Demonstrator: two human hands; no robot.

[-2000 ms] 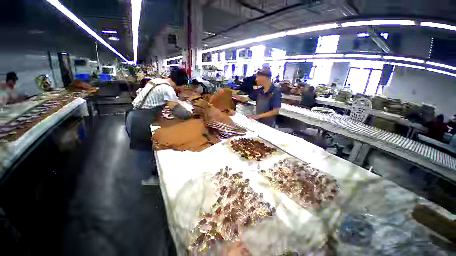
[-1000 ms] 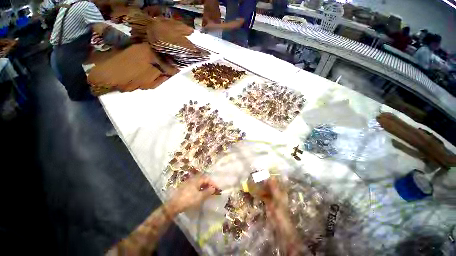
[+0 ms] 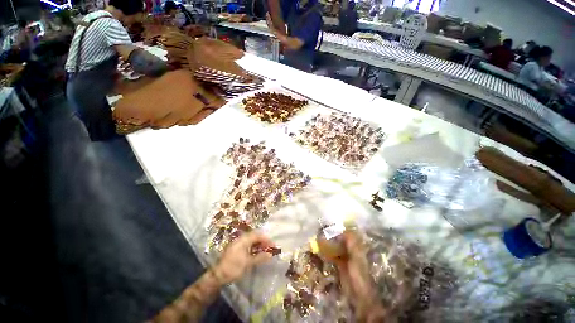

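My left hand (image 3: 238,257) is at the lower middle, its fingers pinching a small dark-brown leather tab (image 3: 266,250). My right hand (image 3: 358,268) is just right of it and holds a brown handheld piece (image 3: 331,245) with a white patch. The two hands are apart. Loose tabs (image 3: 304,293) lie between and below the hands. A broad patch of brown, shiny tabs (image 3: 255,186) spreads beyond my left hand. A clear plastic bag (image 3: 403,277) with black letters lies under and right of my right hand. Blur hides the exact finger grip.
Two more tab patches (image 3: 275,106) (image 3: 340,140) lie farther away. A bag of silver-blue fittings (image 3: 408,182), a blue pot (image 3: 522,239) and brown rolled strips (image 3: 526,176) are at right. Brown hides (image 3: 165,98) and a person in a striped top (image 3: 101,47) are at far left; another stands behind.
Two seconds ago the view pointed farther up and neither hand showed clearly. Both hands now show low in view. Since one second ago they have barely moved; the view has tilted slightly.
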